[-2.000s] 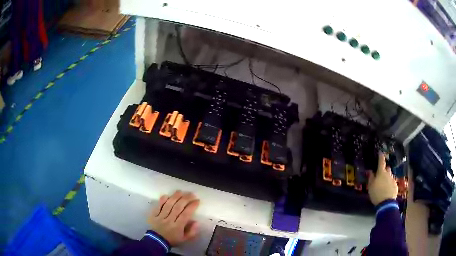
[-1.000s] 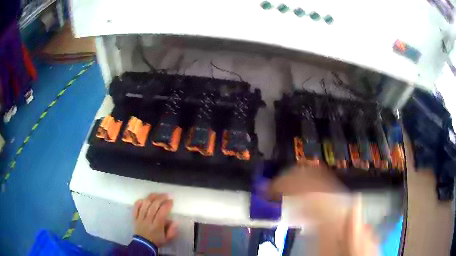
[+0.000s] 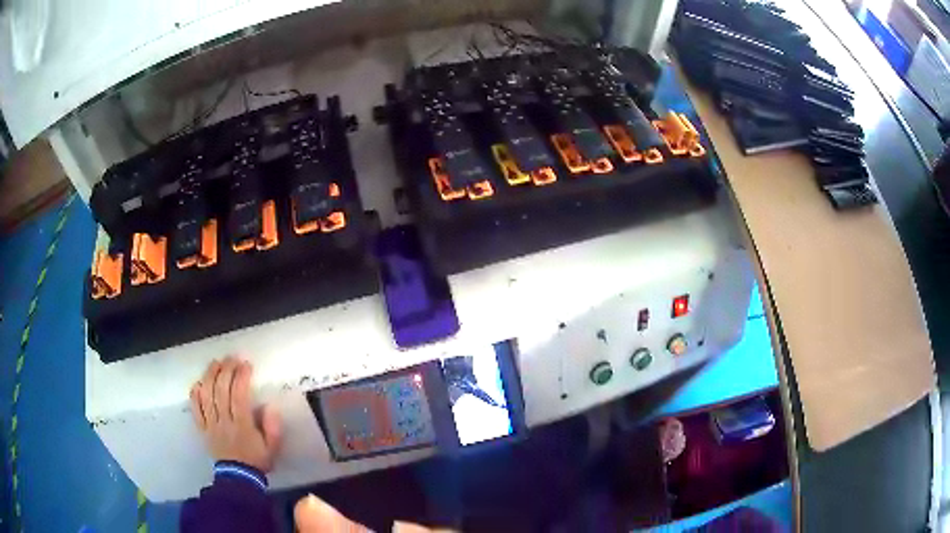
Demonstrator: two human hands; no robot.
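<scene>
Black remote controls (image 3: 451,147) lie in the orange nests of the right fixture base (image 3: 563,203); its far-right nest (image 3: 682,135) looks empty. The left fixture base (image 3: 240,276) holds three remotes (image 3: 250,192); its two leftmost nests (image 3: 148,258) are empty. My left hand (image 3: 238,414) rests palm down on the white machine's front, below the left base, holding nothing. My right hand (image 3: 339,517) shows only in part at the bottom edge, cut off, and what it holds cannot be told.
A smartphone (image 3: 417,288) lies between the stations. A touchscreen (image 3: 377,414), a bright display (image 3: 478,398) and round buttons (image 3: 601,373) sit in the front face. A heap of dark remotes (image 3: 766,78) lies on brown cardboard (image 3: 833,302) at right.
The view has turned right, showing the buttons and cardboard. My right hand has moved from the right station, past the phone, down to the bottom edge. My left hand still rests on the machine.
</scene>
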